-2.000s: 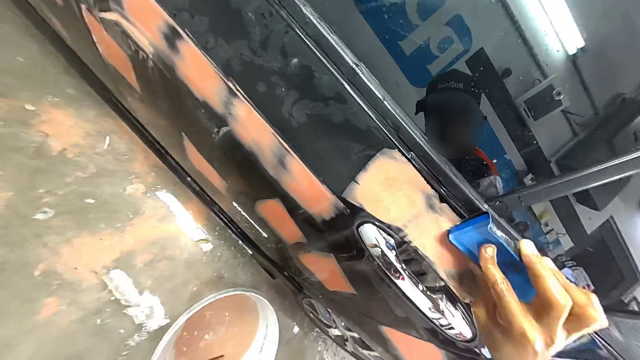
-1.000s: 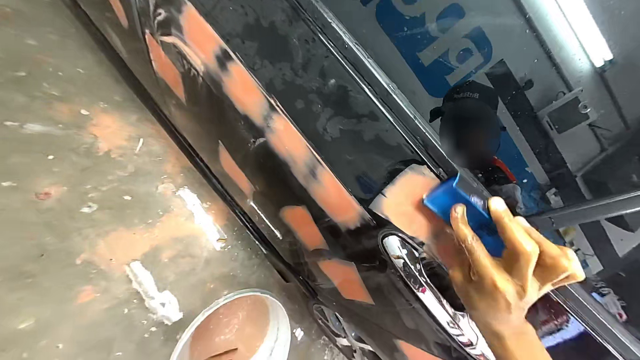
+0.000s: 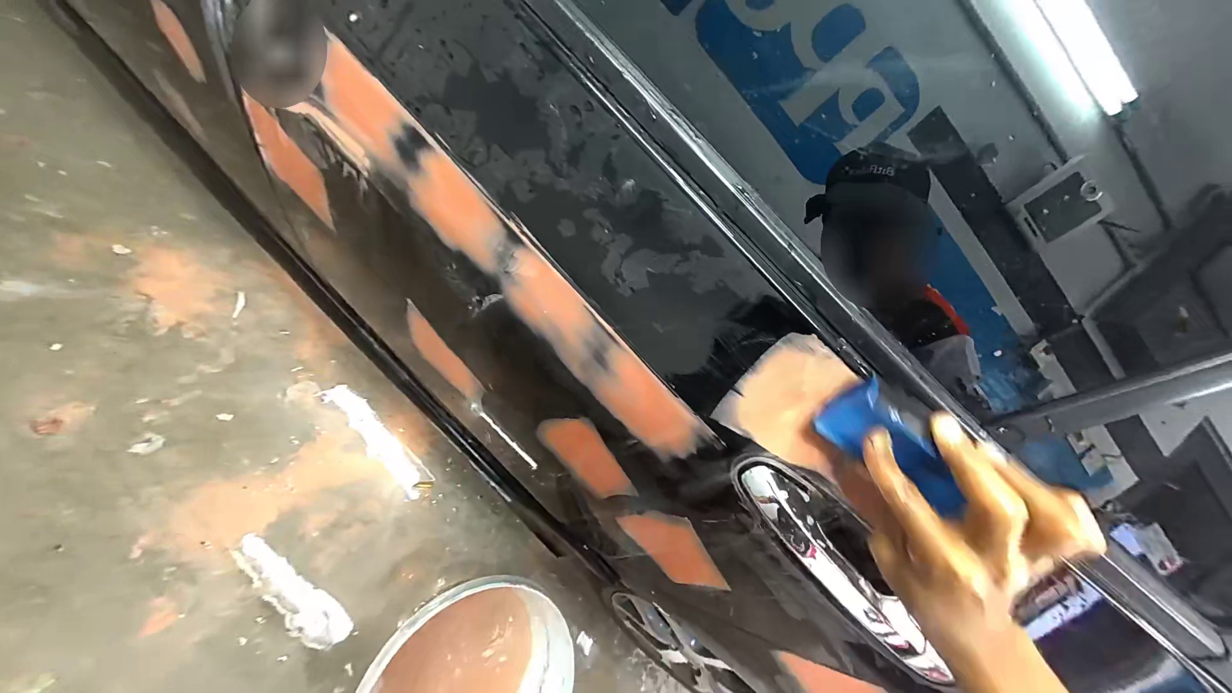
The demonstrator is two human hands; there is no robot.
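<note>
My right hand (image 3: 982, 520) grips a blue sanding block (image 3: 895, 443) and holds it against a pale tan filler patch (image 3: 789, 395) on the black car door, just above the chrome door handle (image 3: 828, 568). The block covers the right part of the patch. A long orange filler strip (image 3: 549, 289) runs along the door below the dark glossy panel, and smaller orange patches (image 3: 674, 549) lie lower on the body. My left hand is out of the frame.
A white bucket (image 3: 558, 616) of reddish-brown liquid stands on the wet, stained floor (image 3: 192, 433) beside the car. A wheel (image 3: 664, 635) shows near it. The car window (image 3: 770, 144) reflects a person in a cap and a ceiling light. A blurred dark round shape covers the upper left.
My right hand and the blue block have shifted along and over the tan patch, leaving differing parts of it exposed. The view has moved somewhat.
</note>
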